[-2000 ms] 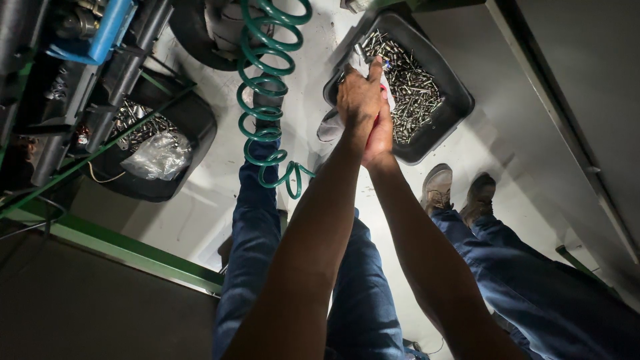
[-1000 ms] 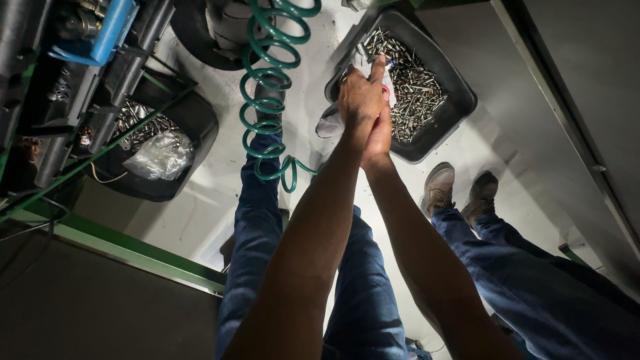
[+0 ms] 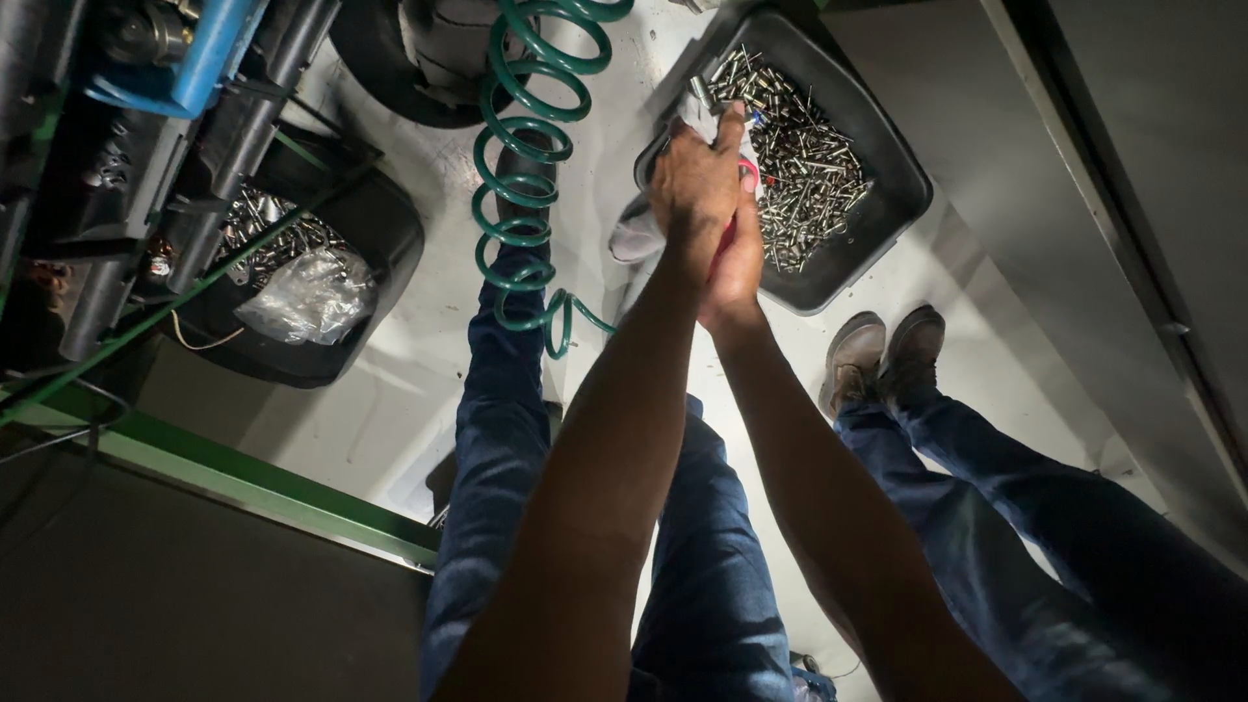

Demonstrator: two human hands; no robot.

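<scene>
My left hand (image 3: pixel 694 185) and my right hand (image 3: pixel 738 258) are together at the near left side of a black plastic bin (image 3: pixel 892 200). Between them is a red and white item (image 3: pixel 749 174), mostly hidden by the fingers, with a whitish cloth or wrapping (image 3: pixel 696 119) above. A small metal cylinder (image 3: pixel 699 92) sticks out past the fingertips. Many small metal rivet-like parts (image 3: pixel 809 175) lie in the bin. Which hand bears the item cannot be told; both touch it. A green coiled air hose (image 3: pixel 522 185) hangs left of my hands.
At left, a second black bin (image 3: pixel 390 283) holds metal parts and a clear plastic bag (image 3: pixel 314 295). A green frame rail (image 3: pixel 234 478) and a rack with a blue tool (image 3: pixel 200 58) stand there. Another person's boots (image 3: pixel 882 359) are at right, near a grey panel (image 3: pixel 985 127).
</scene>
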